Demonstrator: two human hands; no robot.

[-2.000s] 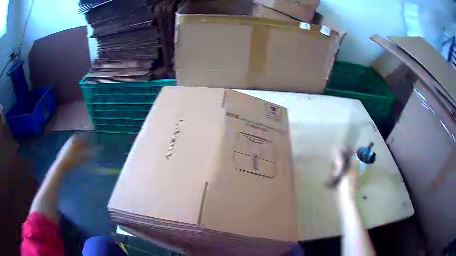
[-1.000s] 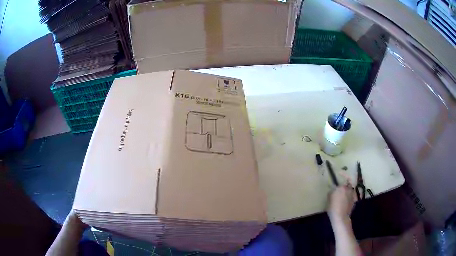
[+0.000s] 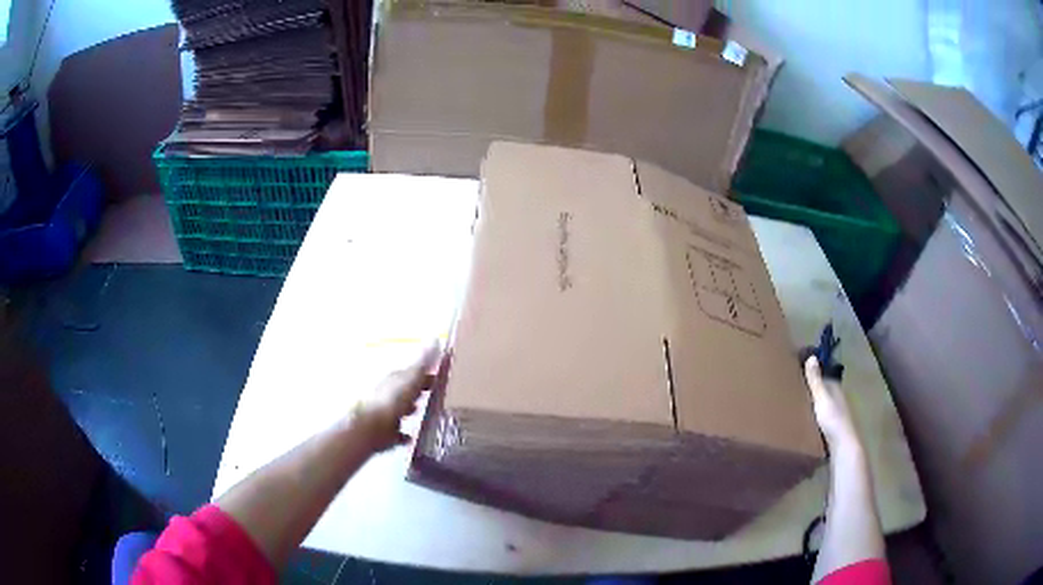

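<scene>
A thick stack of flat cartons (image 3: 572,343) stands on the white table (image 3: 355,251). Its top sheet shows a line of dark print and an appliance drawing. My left hand (image 3: 406,400) is at the stack's left edge, fingers apart, with no object seen in it; whether it touches the edge is unclear. My right hand (image 3: 821,383) is at the stack's right edge, its fingers small and partly hidden. Dark pen tops (image 3: 826,349) show just above it. A black scissor loop (image 3: 813,535) shows beside my right wrist.
A large taped carton (image 3: 480,103) stands behind the table. Green crates (image 3: 263,211) are at the back left and back right, the left one under piled cardboard (image 3: 257,69). A large cardboard box (image 3: 961,343) stands at the right, a blue crate (image 3: 52,223) at far left.
The carton stack has moved right, from the near left side onto the white table. My left hand has come up to its left edge; my right hand has left the marker pen and moved to the right edge.
</scene>
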